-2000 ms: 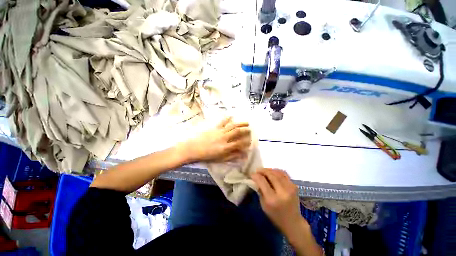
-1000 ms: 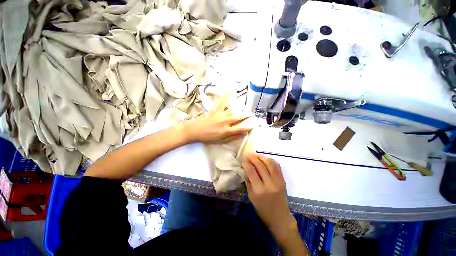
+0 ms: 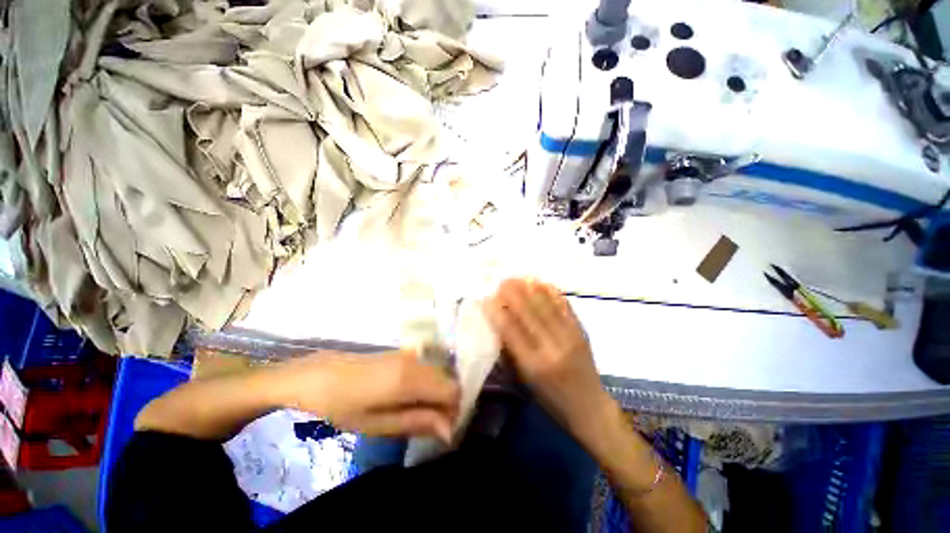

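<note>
A beige garment piece (image 3: 477,352) is held between my hands at the table's front edge, partly hanging over it. My left hand (image 3: 406,396) grips its lower left side, with fingers curled. My right hand (image 3: 540,325) holds its upper right side. The cloth's lower end is partly hidden by my left hand. The needle area (image 3: 585,231) of the white sewing machine (image 3: 813,115) is above my right hand, apart from the piece. A large beige heap (image 3: 156,198) lies to the left.
Snips (image 3: 807,302), a thin tool with a tan handle (image 3: 870,312) and a small brown rectangle (image 3: 717,258) lie right of the needle. Below the table are a blue crate (image 3: 130,401) and a red crate (image 3: 65,416). A black object (image 3: 934,312) is at the right.
My left hand has moved from the table by the needle down to the front edge. The piece is drawn away from the needle area and lifted between both hands.
</note>
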